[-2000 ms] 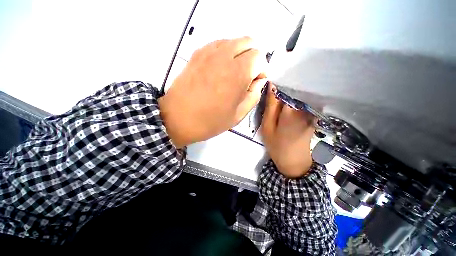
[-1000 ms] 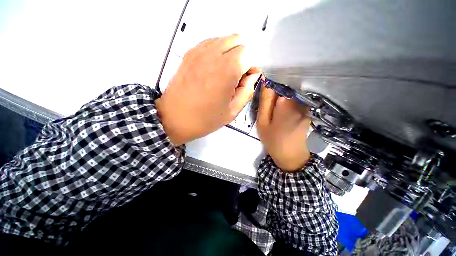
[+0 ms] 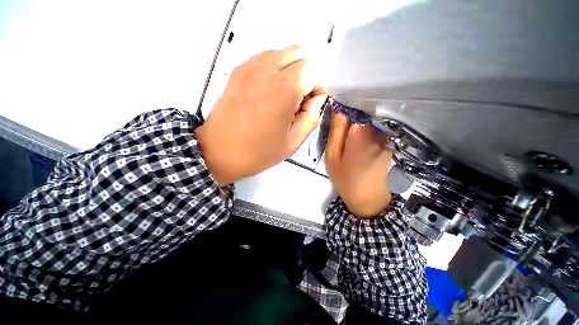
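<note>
My left hand (image 3: pixel 254 120) is bent over the needle area of the white sewing machine head (image 3: pixel 444 57), its fingertips meeting at the machine's edge. My right hand (image 3: pixel 360 166) reaches up beside it from below, its fingers partly behind the machine's edge. A thin dark strip, perhaps a tool or a machine part (image 3: pixel 325 124), shows between the two hands; I cannot tell which hand holds it. The fingertips, the needle and any thread are hidden or too small to tell.
Metal rods, knobs and a grey cylinder (image 3: pixel 426 217) stand right of my right hand. The white table's ruled front edge (image 3: pixel 273 214) runs below my wrists. Plaid cloth (image 3: pixel 322 293) hangs below the edge. A blue thing (image 3: pixel 443 289) and grey fluffy material (image 3: pixel 498 305) lie lower right.
The view has shifted, so more of the metal parts shows at the right. Both hands stay together at the same spot on the machine, with only slight movement.
</note>
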